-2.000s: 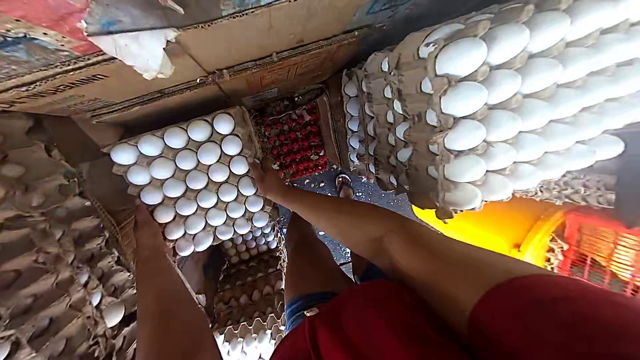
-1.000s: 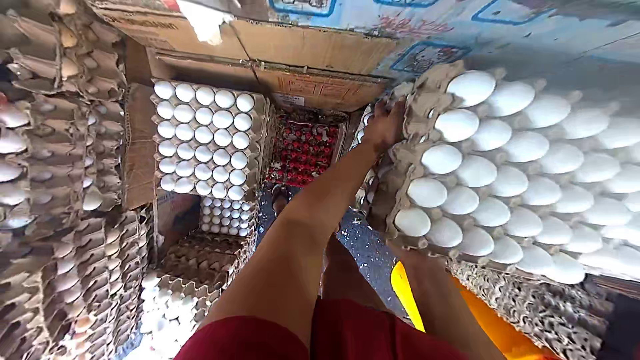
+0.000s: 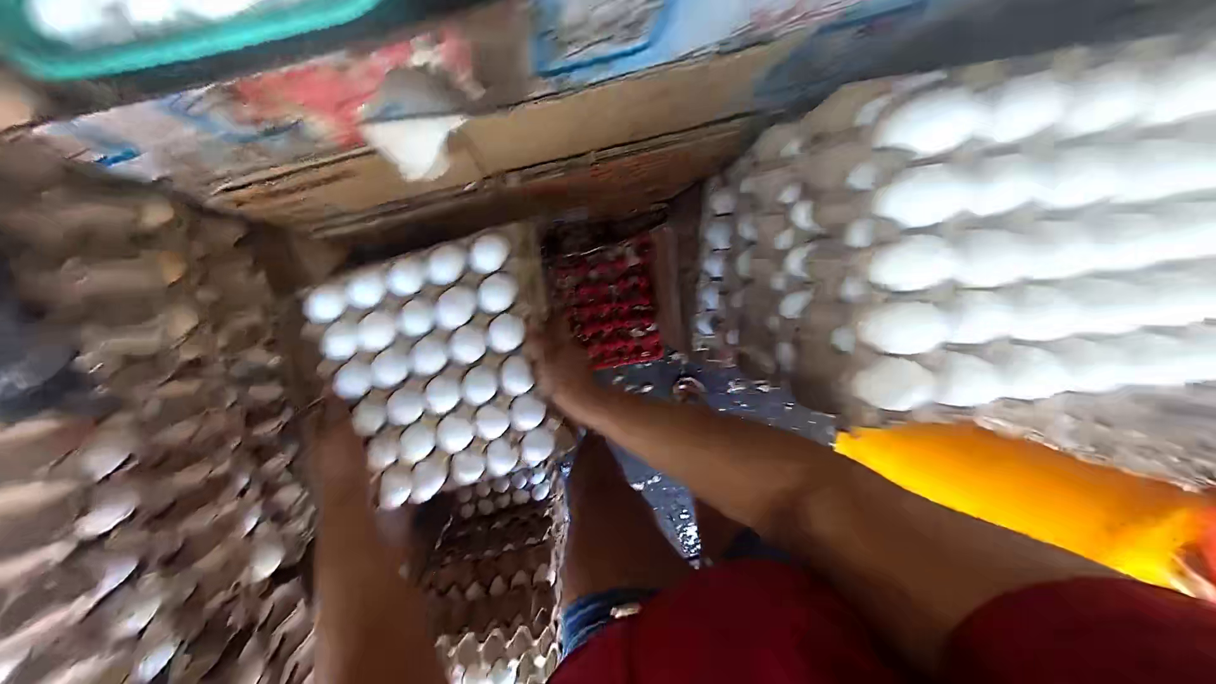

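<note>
A tray of white eggs point(image 3: 442, 366) lies left of the middle, at the top of a stack. My left hand point(image 3: 337, 437) is at its left edge and my right hand point(image 3: 559, 366) is at its right edge; motion blur hides how the fingers sit. Below this tray more white eggs point(image 3: 503, 489) and egg trays point(image 3: 489, 570) show. A crate or tray of red items point(image 3: 613, 299) sits beyond my right hand. At the right rises a tall stack of trays with white eggs point(image 3: 1026, 237).
Piled egg trays point(image 3: 142, 427) fill the left side. Printed cardboard point(image 3: 627, 104) runs across the back. A yellow plastic object point(image 3: 978, 484) lies under the right stack. The wet, littered floor point(image 3: 760, 399) shows between the stacks.
One second ago a hand was at the right stack; now my right hand is at the right edge of the left tray, with my left hand at its left edge. The view has shifted and tilted.
</note>
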